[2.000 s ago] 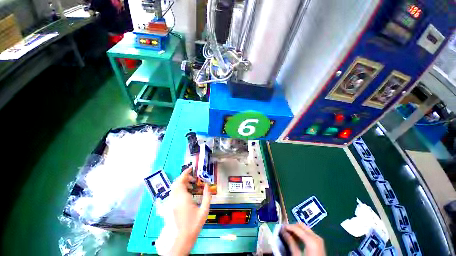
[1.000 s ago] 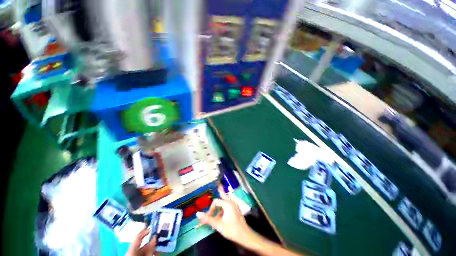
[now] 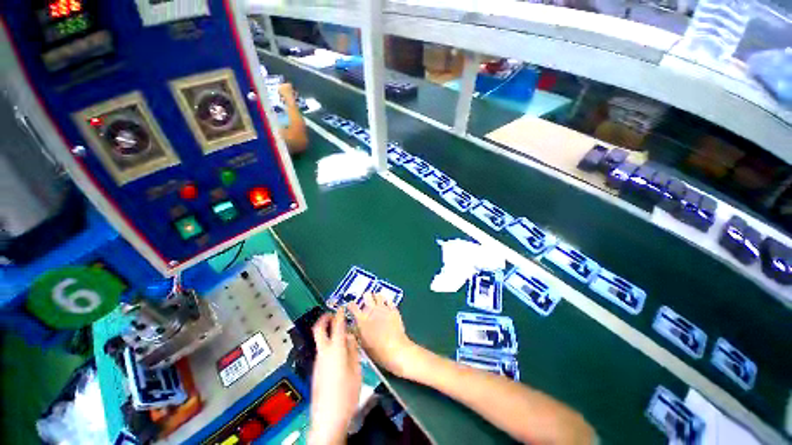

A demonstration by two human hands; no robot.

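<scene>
Two pale-edged dark-patterned panels (image 3: 354, 286) lie close together on the green bench beside the press. My right hand (image 3: 380, 328) has its fingertips at the near edge of the right-hand panel (image 3: 387, 292). My left hand (image 3: 335, 352) is beside it, with fingertips close to the right hand's; whether either hand grips anything is hidden. At the press, another panel (image 3: 155, 384) sits in the orange-brown fixture (image 3: 184, 407), with the metal press head (image 3: 169, 328) low over it.
The blue control panel (image 3: 165, 130) stands upper left. More panels (image 3: 486, 332) and a crumpled white cloth (image 3: 462, 263) lie right of my hands. A pale rail (image 3: 608, 315) borders the conveyor's row of panels (image 3: 527, 235). Another person's arm (image 3: 293, 122) shows beyond the control panel.
The view has swung right. My hands have moved from the press front onto the bench and come together. The panel that was in my left hand is no longer seen there. A second panel now lies beside the bench one.
</scene>
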